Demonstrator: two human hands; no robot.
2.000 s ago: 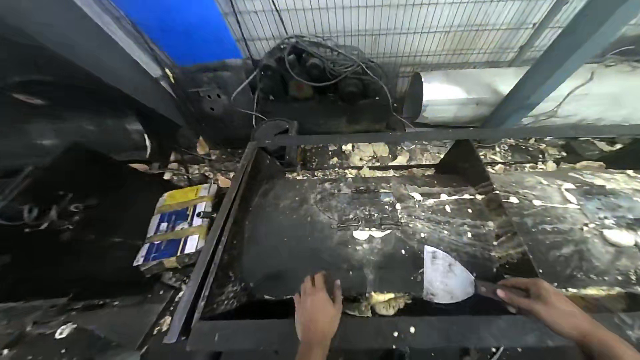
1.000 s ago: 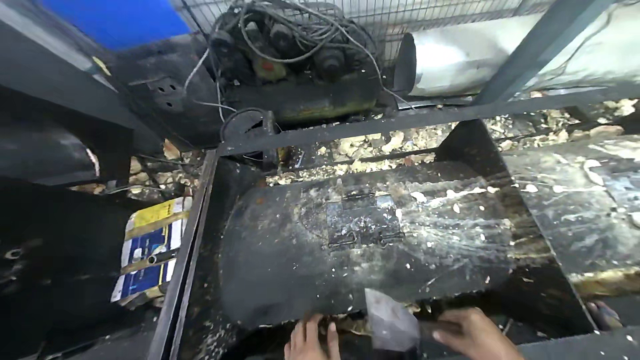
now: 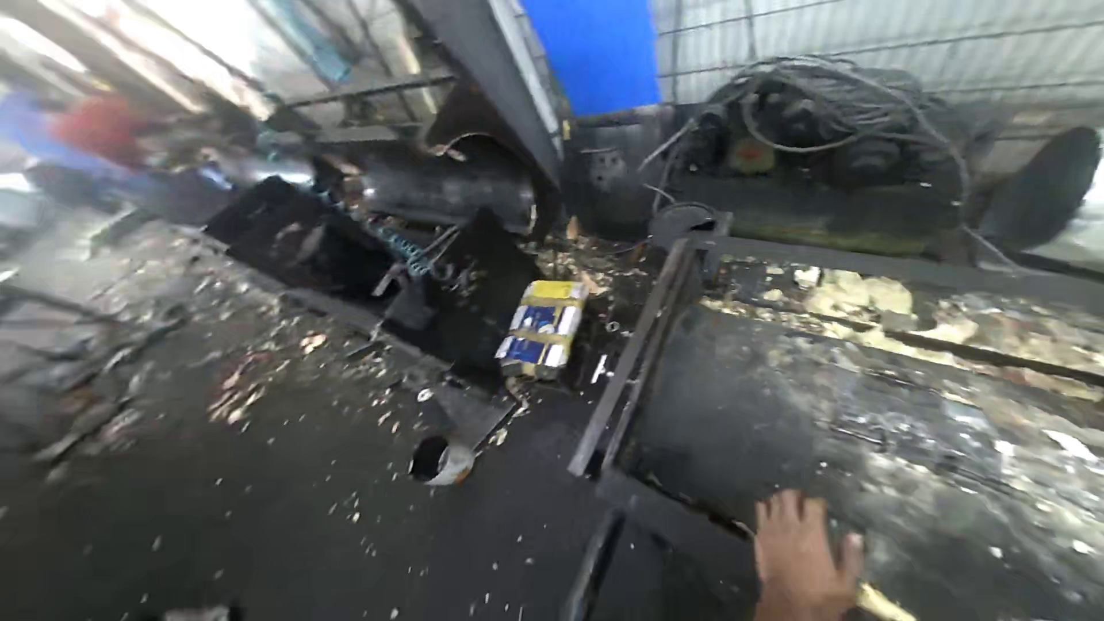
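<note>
My left hand (image 3: 802,552) rests with spread fingers at the near left edge of a dark metal surface (image 3: 733,405), holding nothing that I can see. Whitish residue and flakes cover the right part of that surface. A yellowish piece (image 3: 884,604) lies just right of the hand at the bottom edge. My right hand is outside the view, and so is the scraper.
Left of the metal frame (image 3: 638,362) sits a taped blue, white and yellow box (image 3: 543,323). A small round can (image 3: 442,461) lies on the dark floor (image 3: 345,535) among scattered flakes. Behind is a machine with coiled cables (image 3: 819,112). Blurred red and blue shapes show at far left.
The view has swung far to the left. The right hand and the scraper it held have left the view. The left hand is still at the near edge of the metal surface.
</note>
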